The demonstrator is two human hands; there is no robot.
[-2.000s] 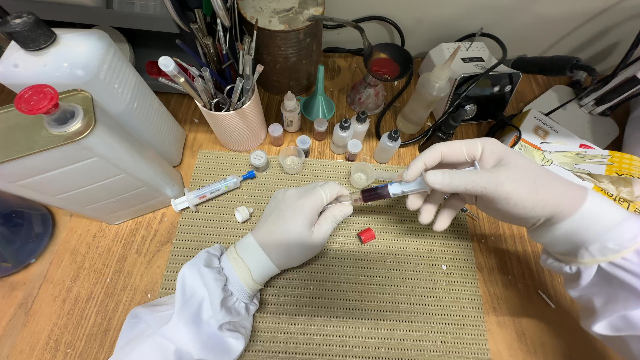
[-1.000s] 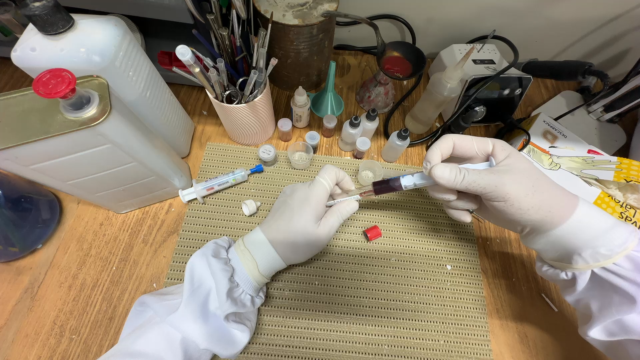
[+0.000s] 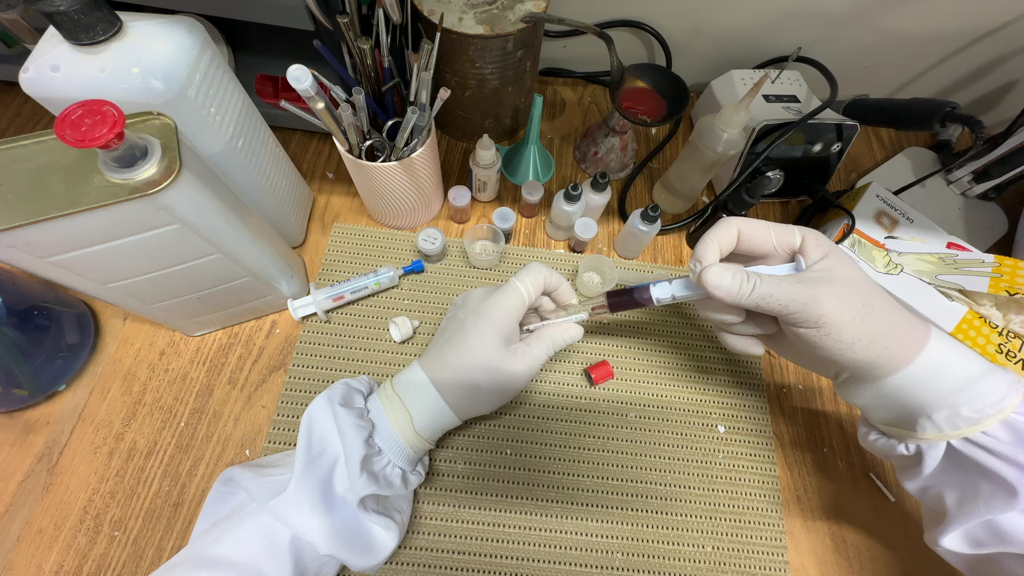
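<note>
My gloved left hand [image 3: 504, 336] pinches a small clear tube-like piece and a thin whitish strip [image 3: 556, 322] between thumb and fingers. Against the tube's right end lies the tip of a syringe with dark red liquid [image 3: 632, 298], gripped by its barrel in my gloved right hand [image 3: 776, 296]. Whether tip and tube are joined cannot be told. Below them on the woven mat [image 3: 560, 480] rests a red cap [image 3: 598, 372]. A white cap [image 3: 403, 329] and a second syringe with a blue tip [image 3: 356, 290] lie left of my left hand. Behind the hands stands a small clear cup [image 3: 596, 276].
Two large white jugs [image 3: 152, 256] stand at the left. Along the back are a pink cup of tools [image 3: 392, 184], a green funnel [image 3: 528, 156], dropper bottles [image 3: 638, 232], small vials, another clear cup [image 3: 484, 246] and a rusty can [image 3: 476, 80]. A glove box [image 3: 928, 256] sits at the right.
</note>
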